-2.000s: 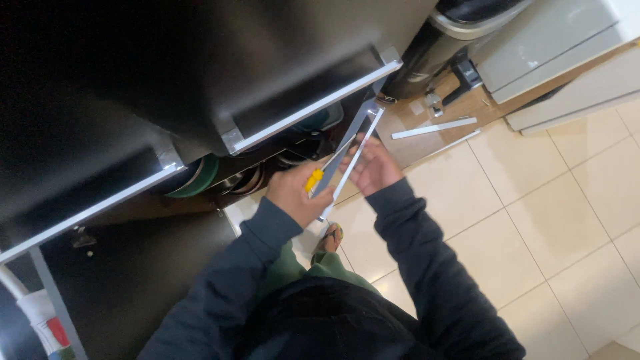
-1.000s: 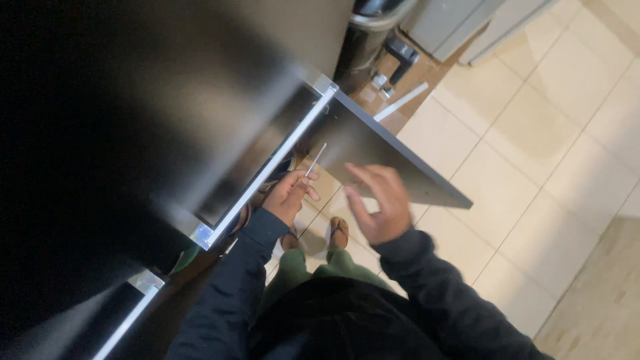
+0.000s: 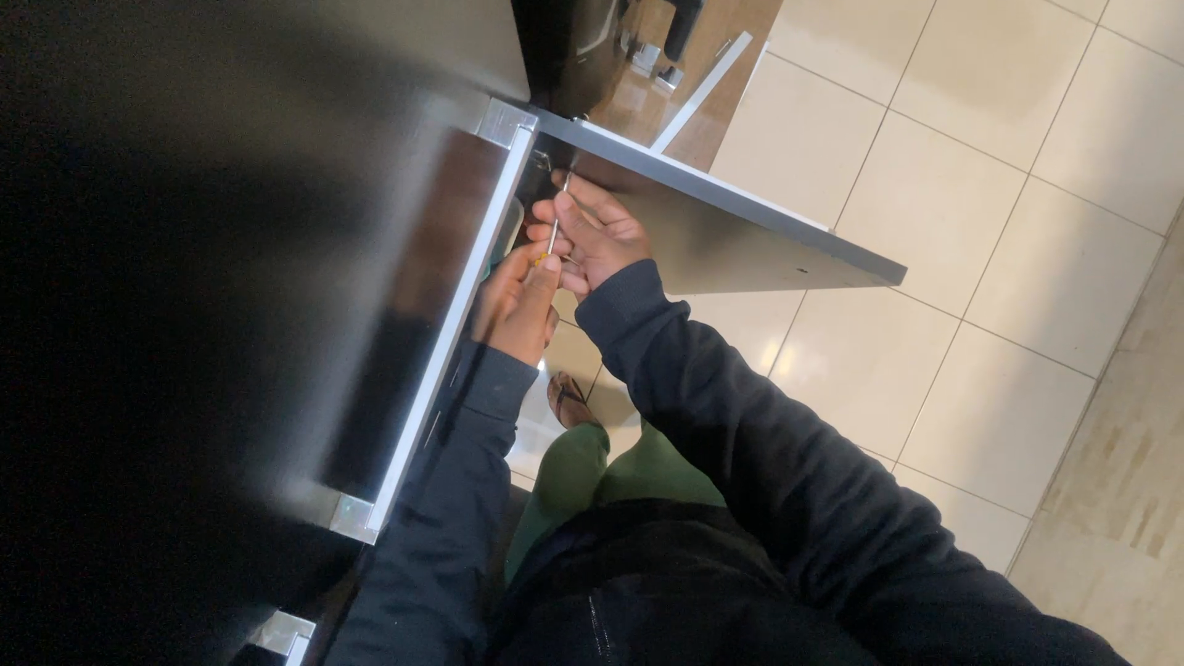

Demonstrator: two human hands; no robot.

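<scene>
A screwdriver (image 3: 553, 231) with a yellow handle, mostly hidden in my fingers, points up toward the hinge side of a dark cabinet door (image 3: 721, 222) that stands swung out. My left hand (image 3: 520, 298) is closed around its handle. Around the thin metal shaft are the fingers of my right hand (image 3: 597, 231), near the tip. Just above my fingertips a metal hinge (image 3: 542, 161) shows inside the cabinet, partly in shadow. Whether the tip touches a screw cannot be seen.
A dark glossy countertop (image 3: 185, 277) with a bright metal edge strip (image 3: 453, 324) fills the left. Beyond the door, a white strip (image 3: 703, 92) and small metal pieces (image 3: 646, 57) lie on a brown wooden surface. Pale floor tiles (image 3: 971, 213) spread to the right.
My right hand, apart from the screwdriver one second ago, has moved to its shaft. The door, seen narrow and edge-on two seconds ago, now shows its broad face. The view is nearer the cabinet.
</scene>
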